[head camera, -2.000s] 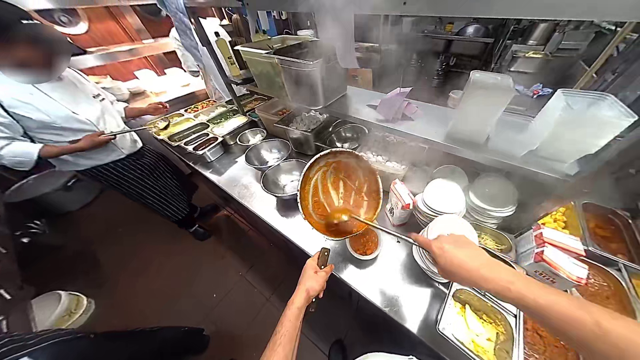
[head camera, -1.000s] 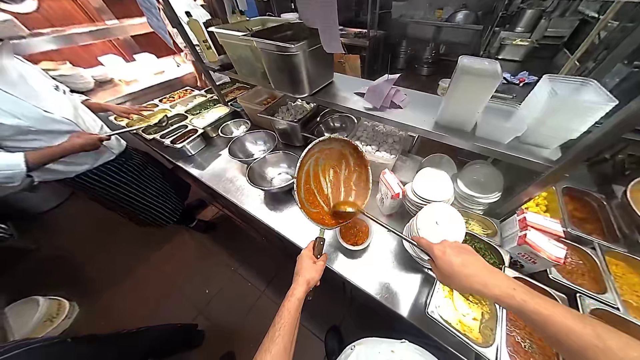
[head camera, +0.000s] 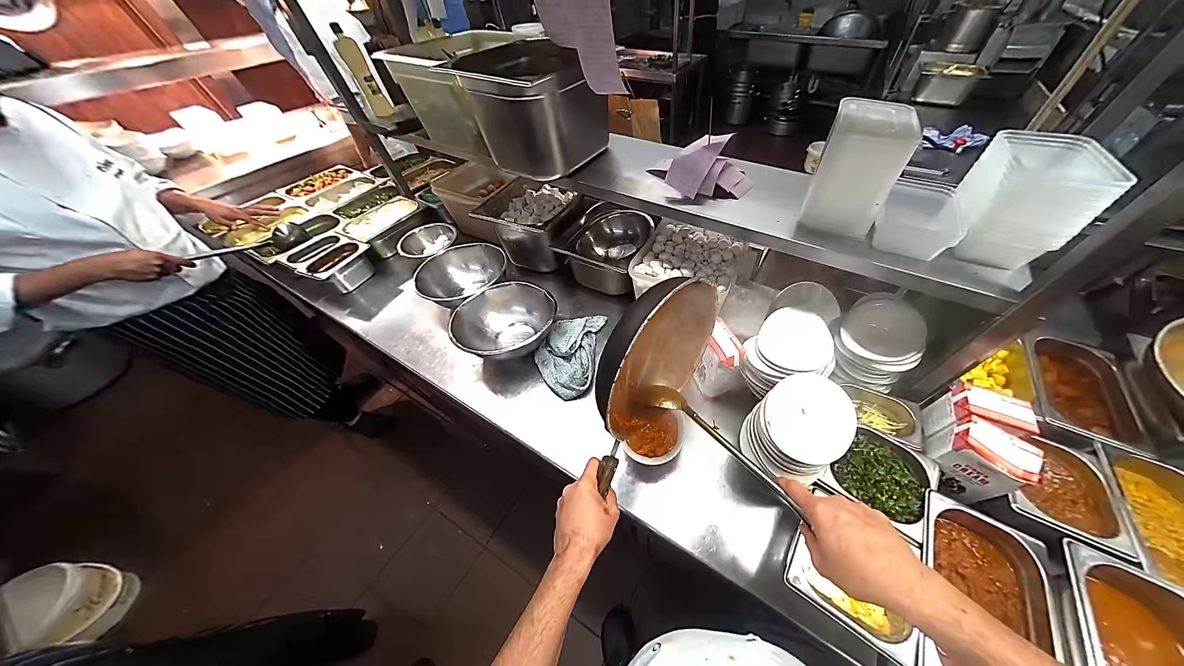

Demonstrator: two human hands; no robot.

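My left hand grips the handle of a frying pan, which is tilted steeply on its side, with orange sauce coating its inside. Its lower rim is over a small white bowl holding orange-brown sauced food on the steel counter. In my right hand is the long handle of a metal ladle, whose head rests in the pan near the lower rim. A blue-green cloth lies to the left of the pan. Whether sauce is flowing into the bowl is hard to tell.
Steel mixing bowls stand left of the cloth. Stacked white plates, cream cartons and food pans are at the right. A steel shelf with plastic tubs overhangs the counter. At left a person holds a ladle.
The pan, earlier facing up toward me with its inside fully visible, has tipped onto its side over the bowl. The ladle has stayed in it. The cloth behind the pan has come into sight.
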